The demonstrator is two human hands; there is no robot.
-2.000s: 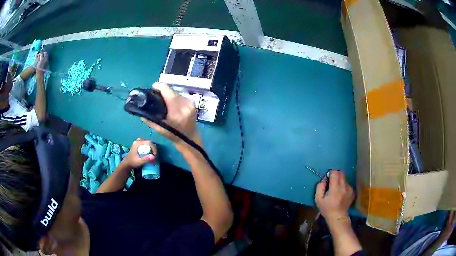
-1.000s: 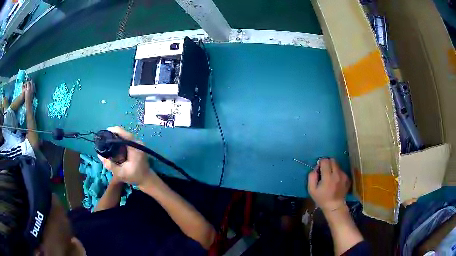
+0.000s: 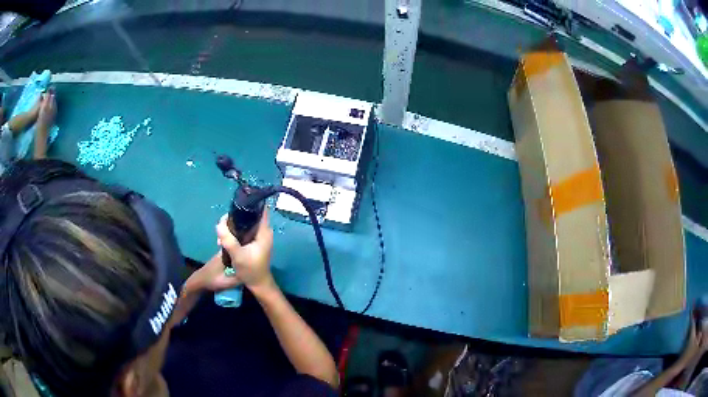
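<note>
Neither of my hands is in view. The white-silver screw feeder (image 3: 324,159) stands upright on the green bench (image 3: 450,233), near the middle of the picture. Its top has dark openings, with many small specks in the right-hand one. A pale block (image 3: 317,203) forms its lower front part. A dark cable (image 3: 380,233) runs from behind the feeder down over the bench's near edge.
A neighbouring worker, close on the left, holds a black electric screwdriver (image 3: 245,215) over a teal piece (image 3: 228,297). Small teal parts (image 3: 109,142) lie far left. A cardboard carton (image 3: 543,194) stands right; another person's hand shows at the right edge.
The view has shifted, so the feeder appears farther right and lower. The hand with a thin-shafted tool at lower right is out of view. The neighbour's screwdriver now stands over the teal piece.
</note>
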